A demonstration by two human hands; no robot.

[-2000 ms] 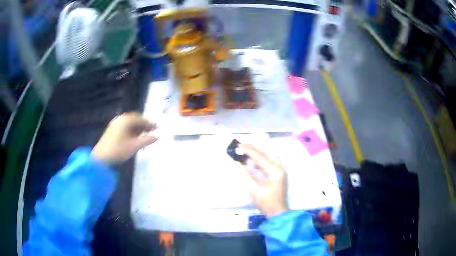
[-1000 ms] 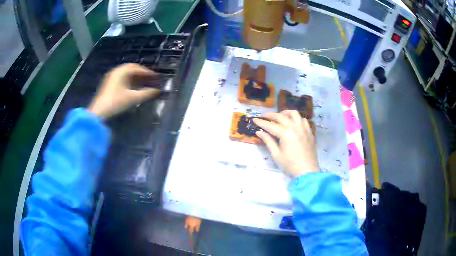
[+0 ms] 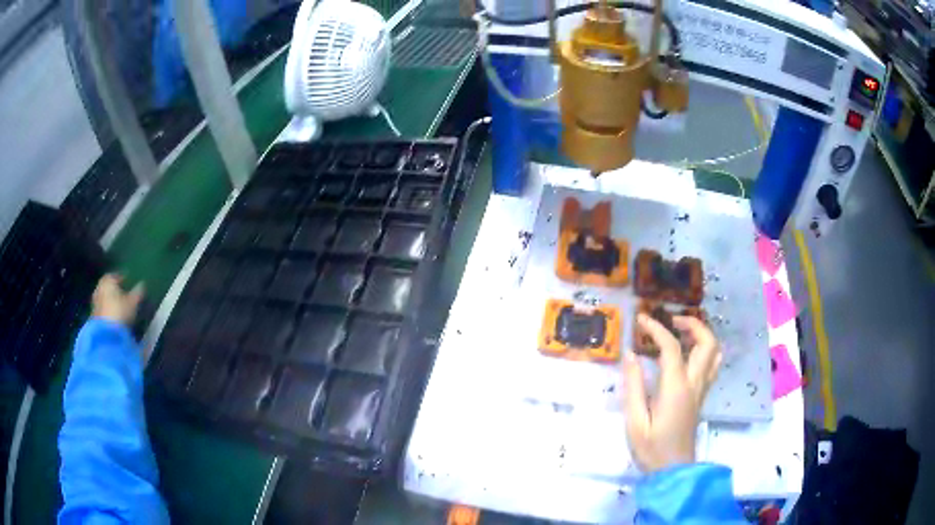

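Several orange-brown fixtures stand on the grey base plate. The front left fixture has a black part in its recess. The back left fixture also shows a black part. My right hand is over the front right fixture, fingers curled at it; whether it holds a part is hidden. My left hand is at the far left over the green conveyor, fingers slightly bent; I cannot tell if it holds anything. The gold press head is raised above the back fixture.
The black blister tray lies left of the press table. A white fan stands behind it. The control panel is at the right. Pink pads line the table's right edge. Black stacked trays are at the far left.
The view has shifted left. My left hand has moved from above the tray to the conveyor. My right hand has moved from the front left fixture to the front right one.
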